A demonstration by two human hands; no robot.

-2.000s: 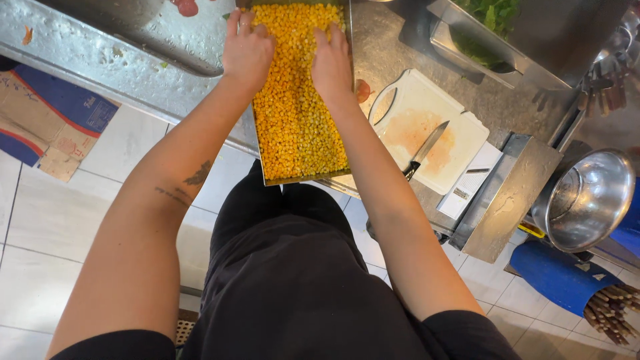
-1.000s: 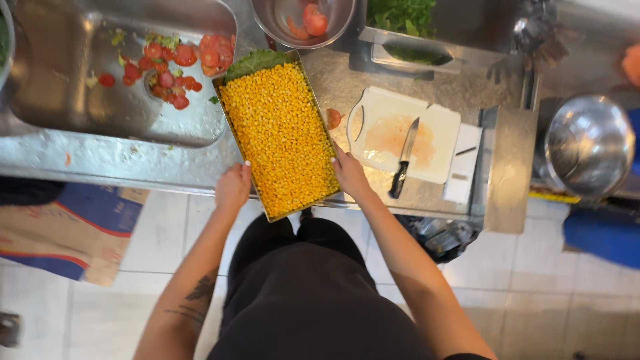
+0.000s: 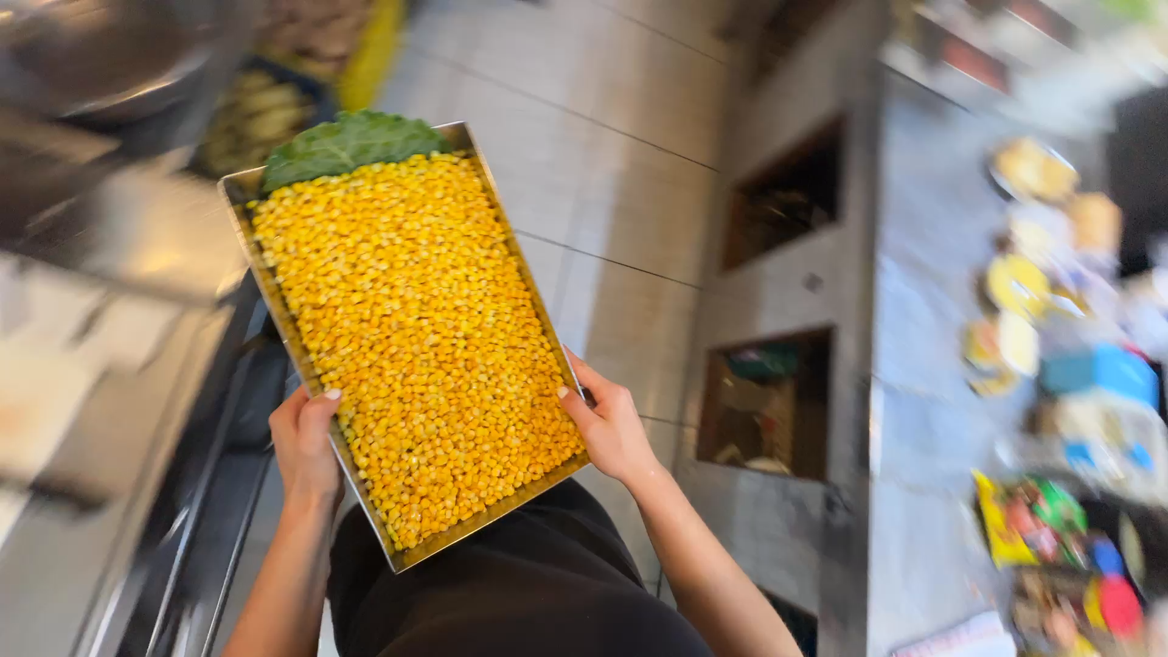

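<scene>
A rectangular metal tray (image 3: 239, 219) is held in front of my body, tilted in view with its far end toward the upper left. Yellow corn kernels (image 3: 420, 338) fill most of it in an even layer. At the far end a green leaf (image 3: 356, 146) lies against the rim. My left hand (image 3: 308, 443) grips the left long side, its thumb over the rim near the corn. On the opposite long side my right hand (image 3: 607, 420) holds the rim, thumb on top; the fingers below are mostly hidden.
To the right stands a long metal counter (image 3: 922, 365) with packets and containers, above shelf openings (image 3: 766, 401). A metal worktop (image 3: 119, 456) with a blurred white board (image 3: 36, 365) is at left. Tiled floor (image 3: 630, 182) runs between them. Boxes or bins, blurred, sit at upper left.
The hands have gone from on the corn to the tray's sides. The tray has moved away from the sink and worktop. The view has swung round to the aisle and the other counter.
</scene>
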